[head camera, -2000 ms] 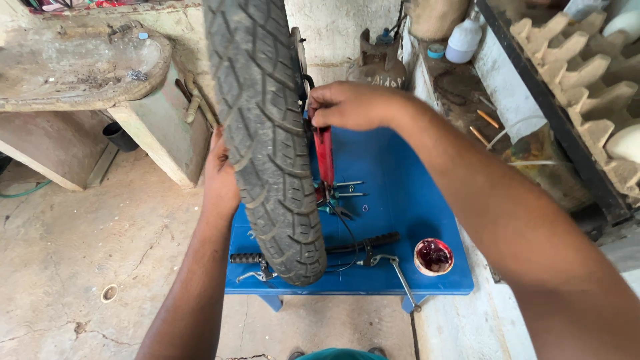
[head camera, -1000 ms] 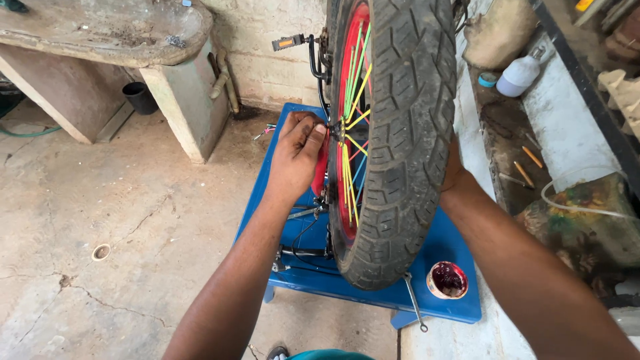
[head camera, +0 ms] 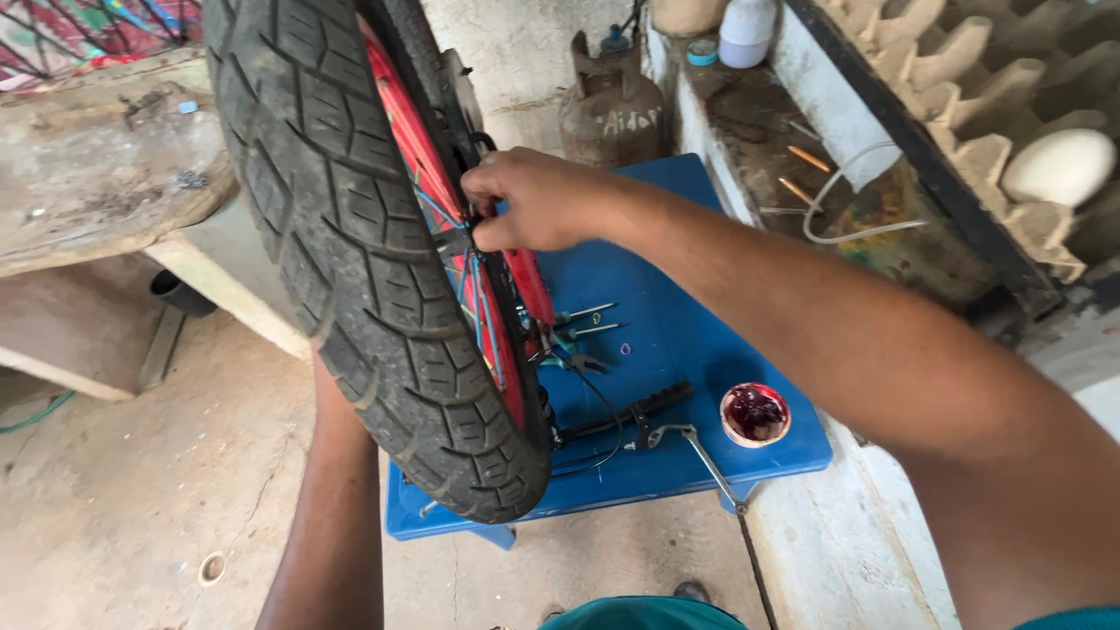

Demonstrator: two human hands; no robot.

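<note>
A bicycle wheel with a knobby black tyre, a red rim and coloured spokes stands upright over a blue plastic table. My right hand is at the wheel's axle on the right side, fingers bent round the axle end; whether it grips a small part cannot be told. Beside it a red frame tube slopes down. My left forearm reaches up behind the tyre on the left, its hand hidden. Handlebars with a black grip lie on the table beside a combination wrench.
Screwdrivers, pliers and a tub of dark red grease are on the table. A gas cylinder stands behind. A concrete counter is at left; egg trays holding an egg are at right.
My left hand, at the hub one second ago, is now hidden behind the tyre. My right hand has come from behind the tyre to the axle. The wheel appears further left as the view shifted.
</note>
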